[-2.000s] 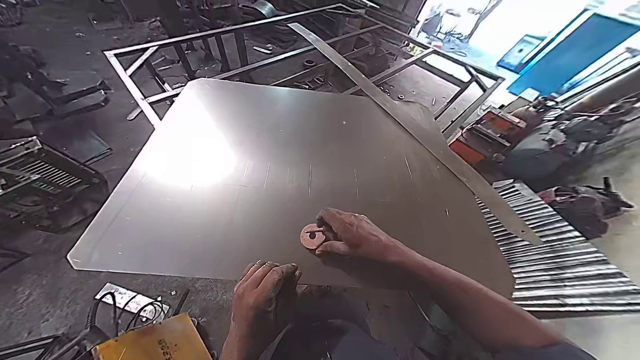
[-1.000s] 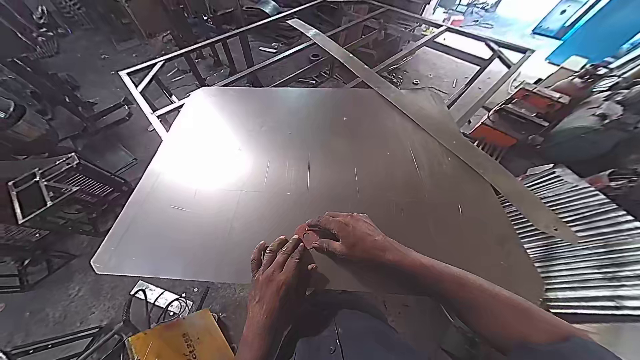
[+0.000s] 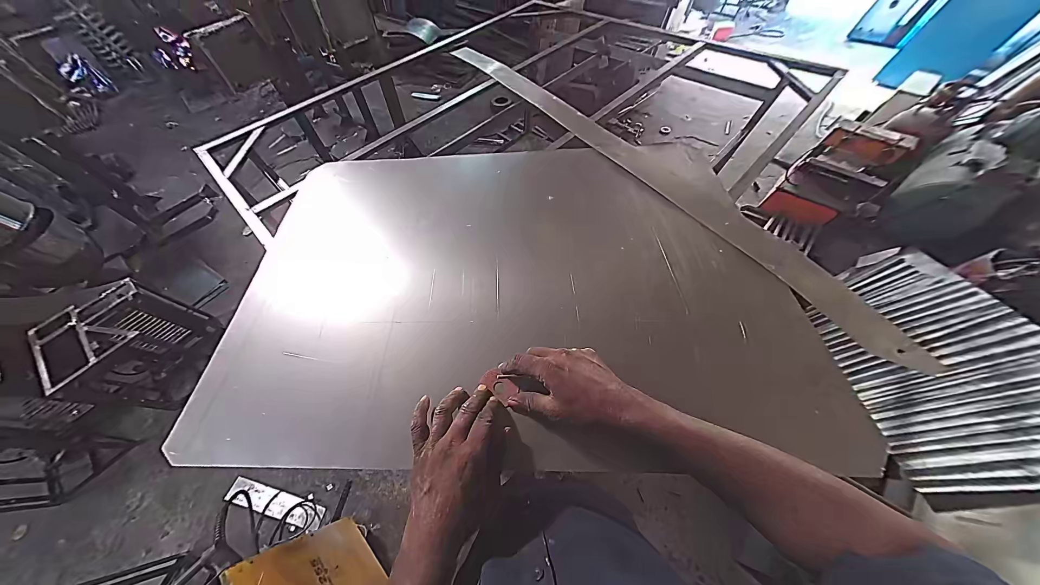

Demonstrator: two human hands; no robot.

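Note:
A large sheet of metal [image 3: 520, 244] with cut corners lies in front of me, bright with glare on its left half and marked with short scratches. Near its front edge, my right hand [image 3: 569, 382] grips a small reddish disc [image 3: 504, 388] between thumb and fingers, low over the sheet. My left hand [image 3: 459, 431] rests palm down just to the left, fingers spread, its fingertips at the disc's near left edge. A long flat metal strip [image 3: 650, 175] lies diagonally across the sheet's right side and extends past it at both ends.
The sheet rests over a welded frame of square tube [image 3: 301, 106]. Corrugated metal sheeting [image 3: 942, 357] lies at the right, with orange equipment [image 3: 800, 205] behind it. A yellow box [image 3: 313, 561], a white power strip [image 3: 272, 500] and black cables are on the floor at the lower left.
Two seconds ago my left hand was curled at the sheet's front edge, apart from the disc; it has moved forward and opened out against the disc. My right hand has kept hold of the disc.

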